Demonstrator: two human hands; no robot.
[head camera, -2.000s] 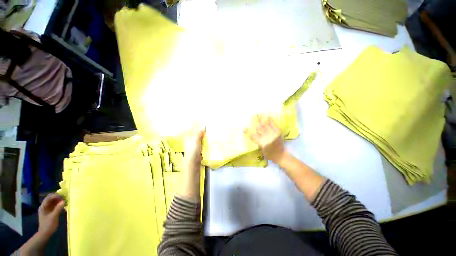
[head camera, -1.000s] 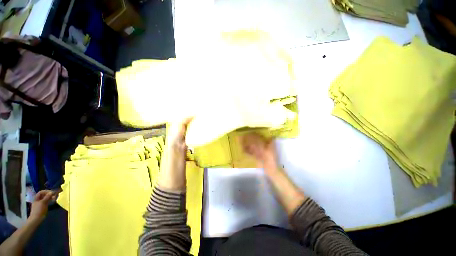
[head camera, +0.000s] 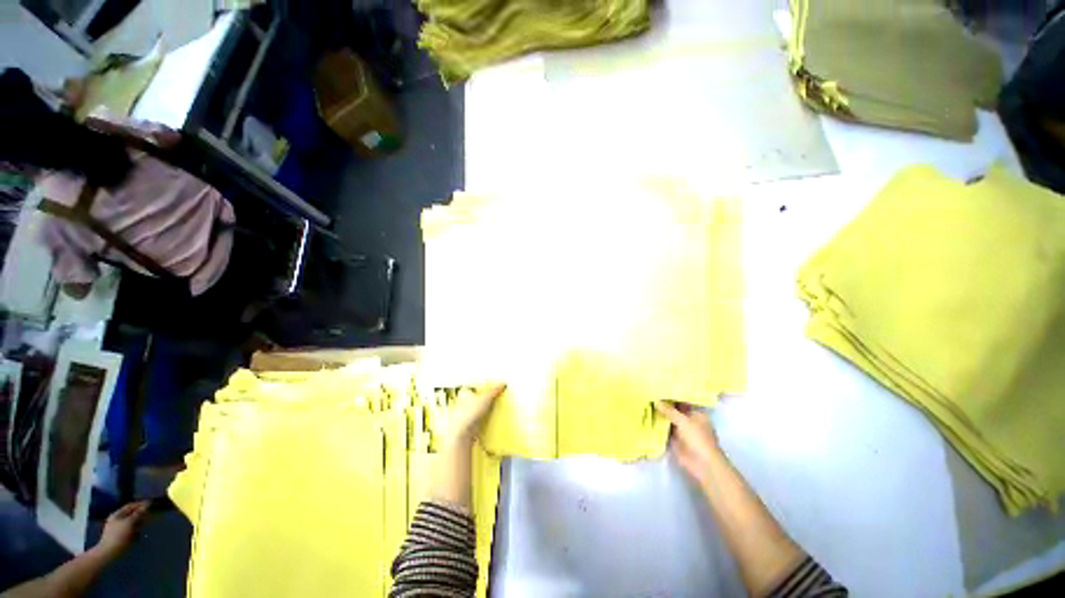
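A yellow panel stack (head camera: 596, 409) lies on the white table in front of me; glare turns much of its top white. My left hand (head camera: 470, 418) is at the stack's near left edge, fingers against the panels; its exact grip cannot be told. My right hand (head camera: 689, 432) holds the near right edge of the panels, with thumb and fingers at a corner. A second yellow panel stack (head camera: 292, 491) lies at the lower left, its upper edges fanned, touching my left forearm's side.
Another yellow stack (head camera: 958, 315) lies at the right on a grey board (head camera: 993, 514). A tan-olive stack (head camera: 899, 64) and an olive-yellow pile (head camera: 537, 29) lie at the back. A seated person (head camera: 146, 210) and another person's hand (head camera: 123, 526) are at the left. A cardboard box (head camera: 356, 103) stands on the floor.
The raised, folded-over panels now lie flat on the stack. My right hand has moved to its near right corner. The view has shifted, showing the olive-yellow pile at the back.
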